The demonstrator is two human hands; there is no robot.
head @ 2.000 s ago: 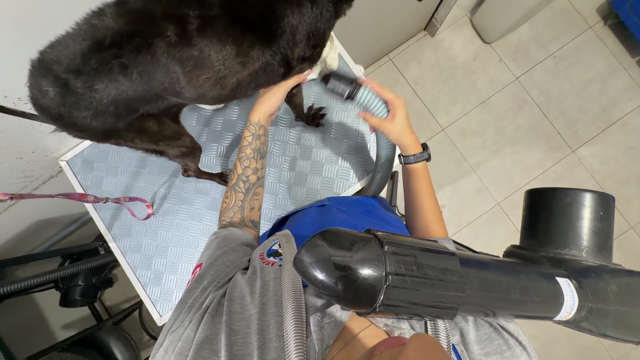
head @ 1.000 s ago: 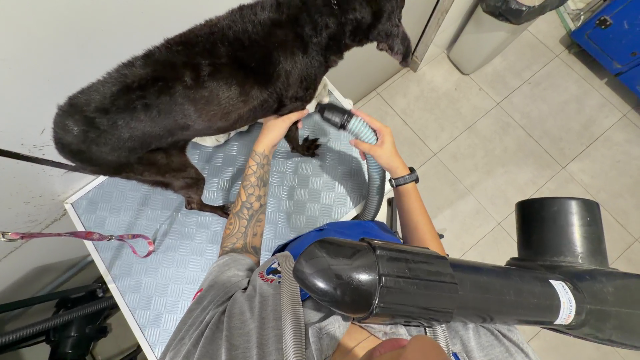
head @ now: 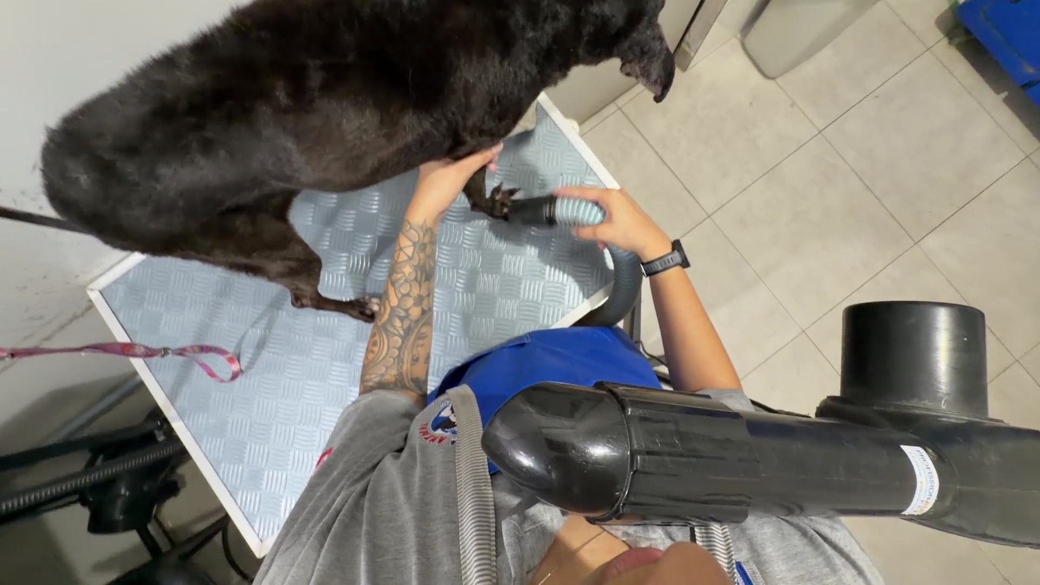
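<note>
A black dog (head: 325, 106) stands on a grooming table with a textured metal-look top (head: 325, 406). My left hand (head: 451, 183) is at the upper part of its front leg, thumb and fingers around the limb; the fingers are partly hidden by the dog. My right hand (head: 613, 219) grips a ribbed dryer hose (head: 578, 211) near its end. The black nozzle (head: 532, 210) points left, at or very close to the dog's front paw (head: 494, 201); whether they touch I cannot tell. From my right hand the hose bends down past the table's edge.
A large black pipe (head: 731, 463) crosses the lower right, close to the camera. A pink leash (head: 195, 353) lies over the table's left side. Black stand parts (head: 122, 471) are at lower left. A pale bin (head: 800, 32) and a blue case (head: 1003, 36) stand on the tiled floor.
The nozzle, held in my right hand, has gone from above the front paw down to the paw's side and now points left. My left hand remains at the dog's front leg.
</note>
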